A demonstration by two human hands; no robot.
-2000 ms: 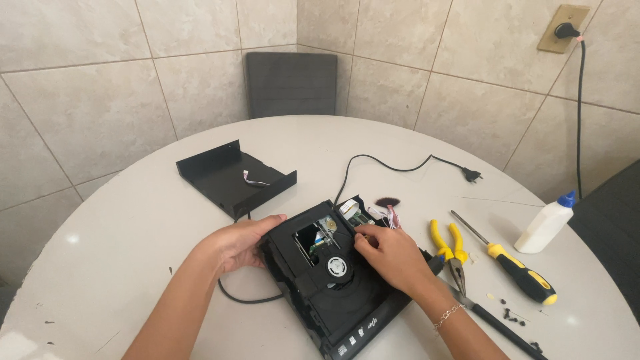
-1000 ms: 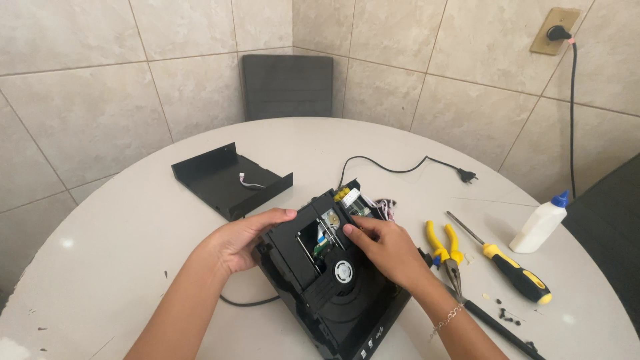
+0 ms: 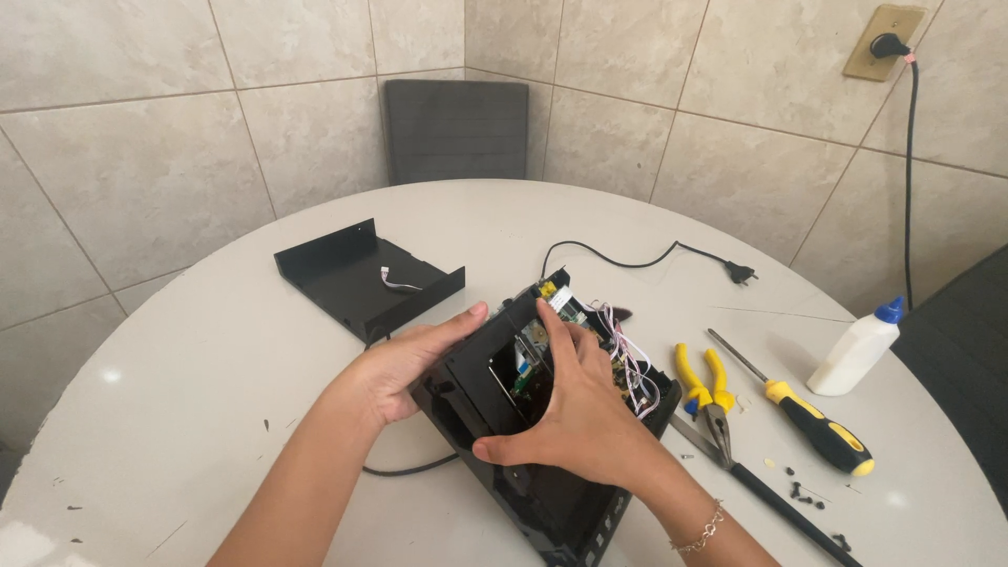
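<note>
A black disc player chassis (image 3: pixel 465 386) rests tilted on the table, its top off, with the drive mechanism, circuit boards and a bundle of white and pink wires (image 3: pixel 626 358) exposed. My left hand (image 3: pixel 409 366) grips its left edge, thumb on top. My right hand (image 3: pixel 579 402) spans the drive mechanism, thumb and fingers spread over it and fingertips touching its far part; whether it grips anything is unclear. The hub seen before is hidden beneath this hand. Behind to the left lies the black metal cover (image 3: pixel 339 276), with a short white cable (image 3: pixel 398 282) on it.
Yellow-handled pliers (image 3: pixel 715 402), a black-and-yellow screwdriver (image 3: pixel 819 425), a black-handled blade tool (image 3: pixel 780 504) and several small screws (image 3: pixel 799 492) lie at right. Beyond stands a white bottle with a blue cap (image 3: pixel 858 350). A power cord's plug (image 3: pixel 739 273) lies toward the back.
My right hand has spread out and now covers the disc hub, which showed in both earlier frames. My left hand stays on the chassis's left edge. More of the wire bundle shows.
</note>
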